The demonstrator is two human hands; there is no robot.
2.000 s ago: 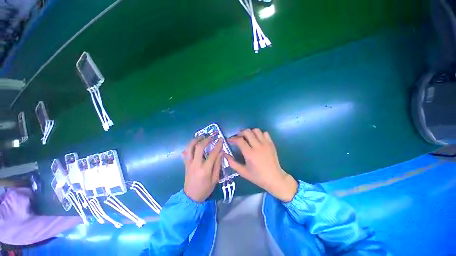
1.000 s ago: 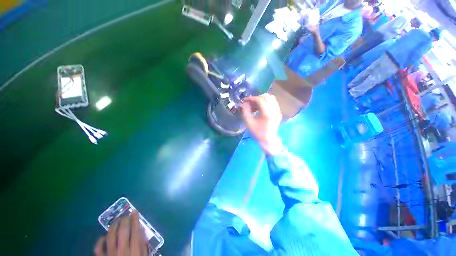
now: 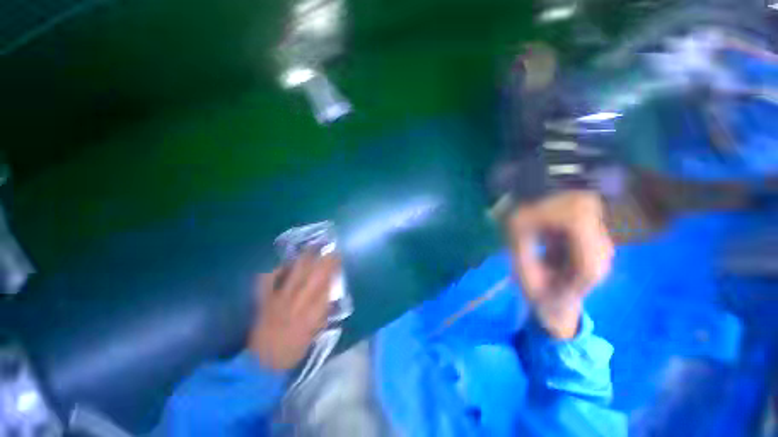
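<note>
The picture is strongly blurred. A whitish power bank unit (image 3: 340, 290) lies on the dark green worktop in front of me, with white cables (image 3: 317, 357) hanging from its near end. My left hand (image 3: 296, 309) lies over the unit and covers much of it. My right hand (image 3: 560, 247) is raised at the right, just on the near side of the dark tape dispenser (image 3: 546, 128). Pale tabs show on the dispenser. The right fingertips are bent together, and blur hides whether they hold a tab.
Another blurred unit (image 3: 314, 30) with white cables lies on the green belt at the top. White cables and part of a unit (image 3: 21, 397) show at the left edge. A brown cardboard box (image 3: 640, 205) stands beside the dispenser, over the blue floor (image 3: 682, 316).
The view has swung, so the unit, dispenser and both hands sit further right in the picture. My right hand is now on the near side of the dispenser; my left hand stays on the unit.
</note>
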